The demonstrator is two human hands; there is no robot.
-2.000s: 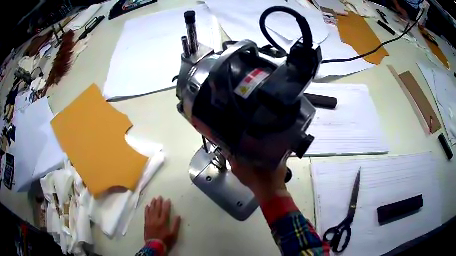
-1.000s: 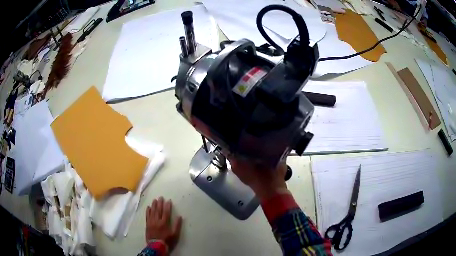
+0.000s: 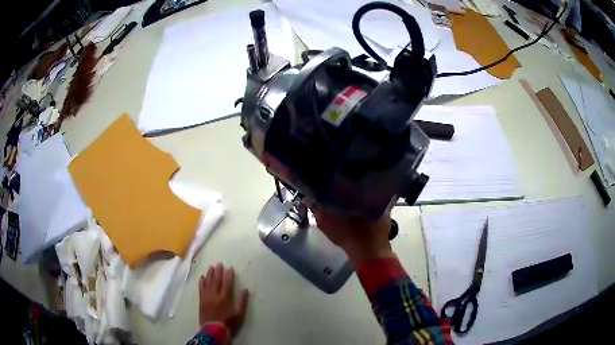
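Note:
The straight knife cutting machine [image 3: 337, 135], dark and silver with a red-white label, stands upright in the middle of the view. Its shiny base plate [image 3: 303, 246] rests on the table. My right hand [image 3: 354, 236] reaches under the motor and grips the machine's side; the fingers and the handle are mostly hidden behind the motor. My left hand [image 3: 221, 296] lies palm down on the table with its fingers spread, holding nothing, to the left of the base plate.
Shears [image 3: 472, 286] and a dark weight [image 3: 542, 273] lie on a white lay [image 3: 519, 229] at right. Another weight [image 3: 435, 129] lies on the lay behind. A mustard pattern piece [image 3: 131, 189] and white offcuts [image 3: 91, 283] are at left. A black cable [image 3: 502, 62] runs to the far right.
The machine and my right hand have shifted very slightly right in view. My left hand stays flat on the table, also slightly further right. Both grips look the same.

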